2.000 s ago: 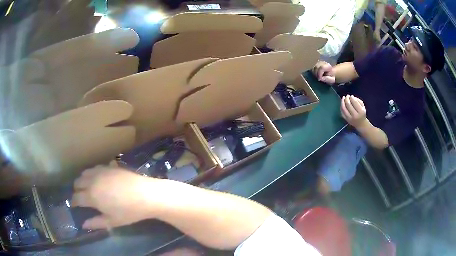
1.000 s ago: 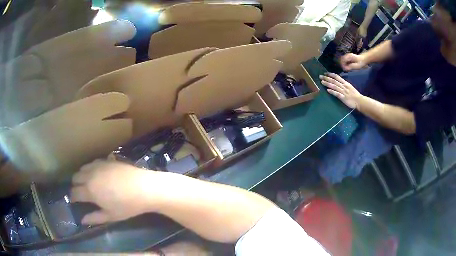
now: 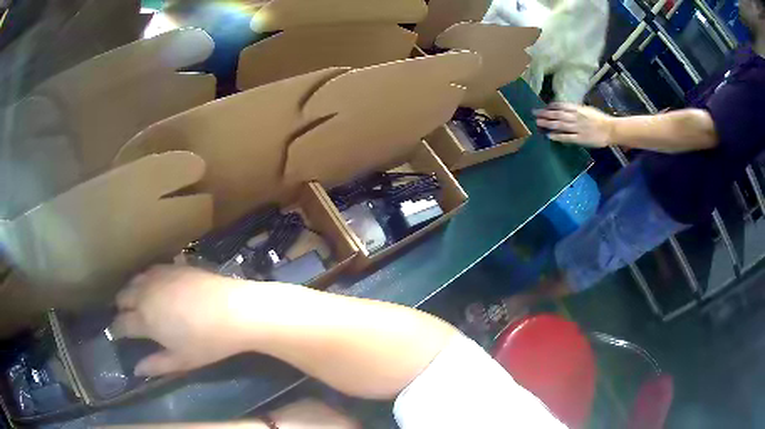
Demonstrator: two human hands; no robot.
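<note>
My right hand [image 3: 180, 318] reaches in from the lower right, palm down, over an open carton [image 3: 71, 356] at lower left. Its thumb and fingers are apart around a dark area; whether they grip anything is unclear. A bagged accessory [image 3: 106, 369] lies left of the fingers. Part of my left hand [image 3: 314, 416], by a thin wrist band, shows at the bottom edge, cut off; its grip is hidden. The neighbouring carton, partly behind my right forearm, holds a black coiled cable [image 3: 243, 235] and a power adapter [image 3: 299, 266].
More open cartons [image 3: 457, 197] with cables and adapters stand along the green table [image 3: 495, 201], tall lids [image 3: 386, 117] raised behind. A person [image 3: 705, 151] at right rests a hand on the table. A red stool [image 3: 545, 369] stands lower right, a blue stool [image 3: 575, 205] beyond the table edge.
The person at right has shifted, with one hand still on the table; the blue stool now shows. The view has shifted slightly. My right hand stays over the same carton.
</note>
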